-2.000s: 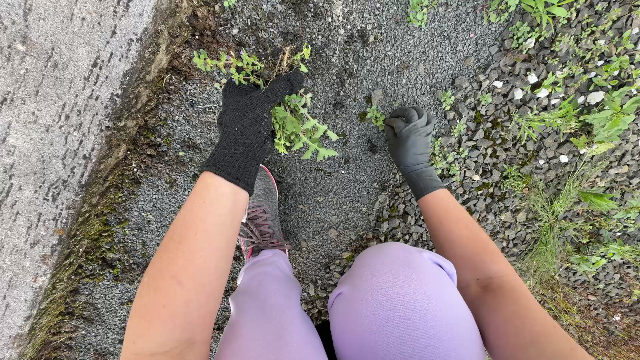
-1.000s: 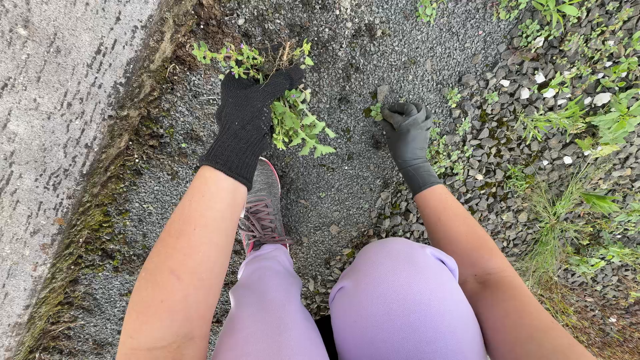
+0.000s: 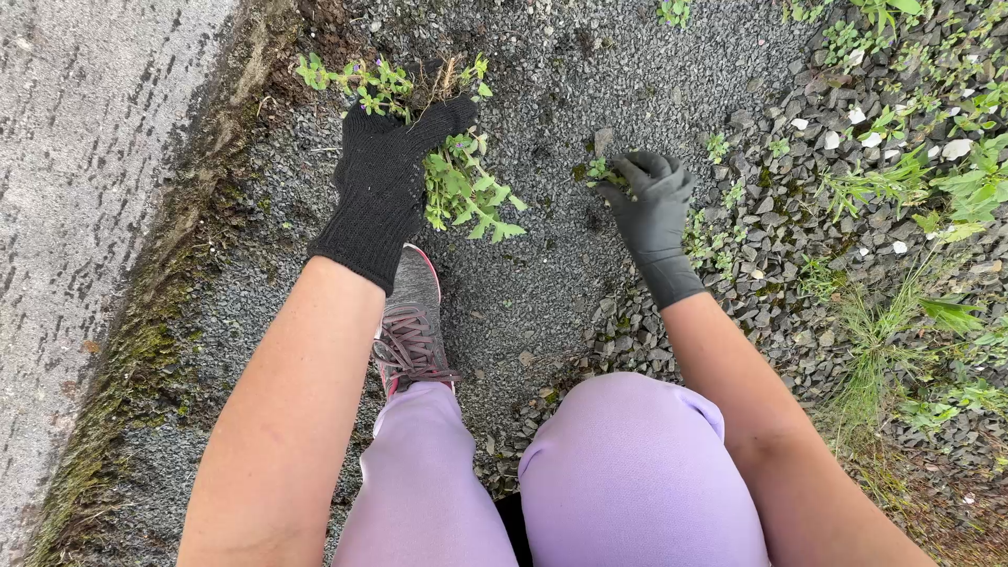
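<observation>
My left hand (image 3: pixel 386 165), in a black knit glove, is closed around a bunch of uprooted weeds (image 3: pixel 468 189) with green leaves, small purple flowers and bare roots that stick out on both sides of the fist. To the right, my right hand (image 3: pixel 650 205), in a dark grey smooth glove, is at the ground with its thumb and fingers around a small green weed (image 3: pixel 602 172). Whether the fingertips pinch its stem cannot be told, as the hand hides part of the plant.
A concrete slab (image 3: pixel 87 157) with a mossy edge runs along the left. Fine gravel (image 3: pixel 535 291) lies between my hands. Coarser stones with grass (image 3: pixel 874 339) and leafy weeds (image 3: pixel 976 181) cover the right side. My grey shoe (image 3: pixel 413 323) stands below my left hand.
The fingers of my right hand, curled beside the small weed before, have spread and now reach around it. My left hand still holds the bunch in the same place.
</observation>
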